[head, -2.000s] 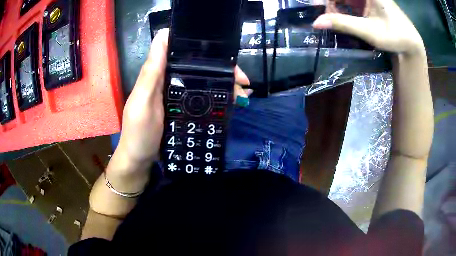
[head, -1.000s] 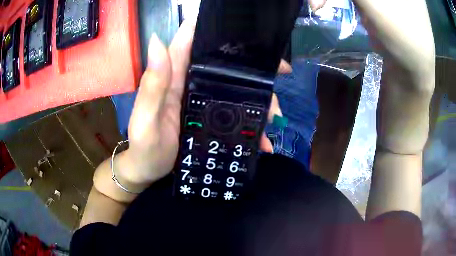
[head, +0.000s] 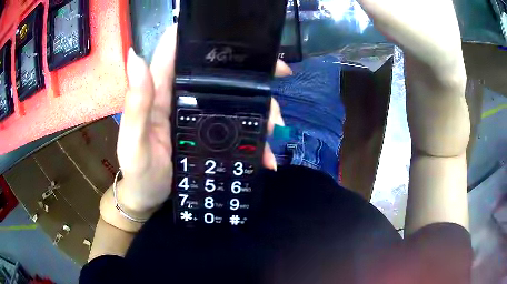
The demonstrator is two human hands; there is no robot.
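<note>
An open black flip phone [head: 218,133] is upright in front of me, its keypad half toward me. Its upper half reaches the top edge, and 4G lettering shows on the glossy inner screen [head: 228,33]. My left hand [head: 147,119] holds the phone from behind and the left side, with fingertips showing at its right edge beside a small teal-green patch [head: 282,131]. My right hand is cut off by the top edge at the upper right; only the wrist and forearm show, so its fingers cannot be seen.
A red foam tray [head: 105,72] with closed black phones [head: 68,33] is at the upper left. Part of a black-framed panel [head: 291,36] lies on the dark bench behind the phone. Glittering clear film [head: 390,172] is at the right. Brown cardboard [head: 61,188] is at the lower left.
Since two seconds ago, 4G lettering has appeared on the phone's inner screen. The phone moved right and nearer, then back left. My right hand moved up out of the picture.
</note>
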